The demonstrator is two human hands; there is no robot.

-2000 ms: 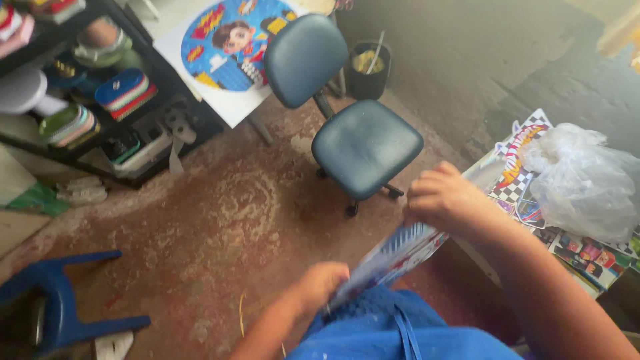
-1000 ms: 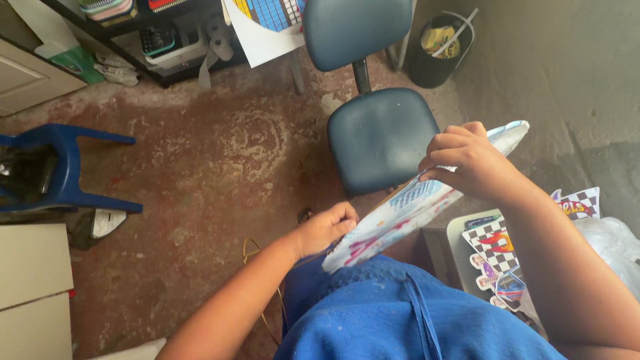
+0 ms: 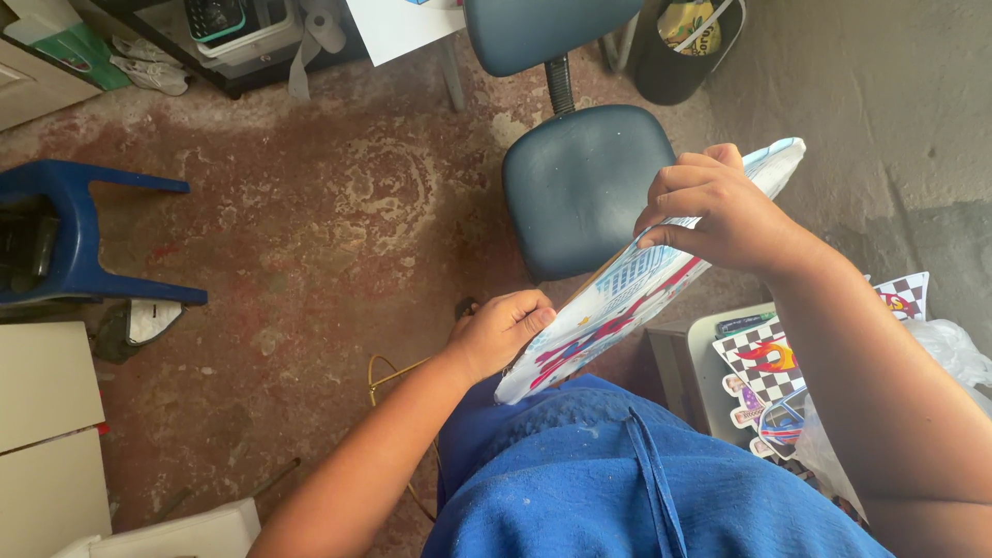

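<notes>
A flat printed panel (image 3: pixel 620 310), white with blue and red artwork, is tilted nearly edge-on in front of my blue clothing. My left hand (image 3: pixel 504 329) grips its lower left part, thumb on the printed side. Along the upper edge, my right hand (image 3: pixel 701 205) pinches the panel between thumb and fingers. A brown edge shows between the two hands. The panel's far side is hidden, and its whole outline cannot be made out from this angle.
Ahead stands a dark blue padded chair (image 3: pixel 585 186), with a black bucket (image 3: pixel 674 62) behind it. A blue plastic stool (image 3: pixel 77 232) is at left. Checkered paper cutouts (image 3: pixel 763 360) and a clear plastic bag (image 3: pixel 949 353) lie at right. A yellow cord (image 3: pixel 373 380) is near my left forearm.
The view has swung lower, toward my clothing. Both hands keep hold of the panel throughout, and more of its printed face shows than two seconds ago.
</notes>
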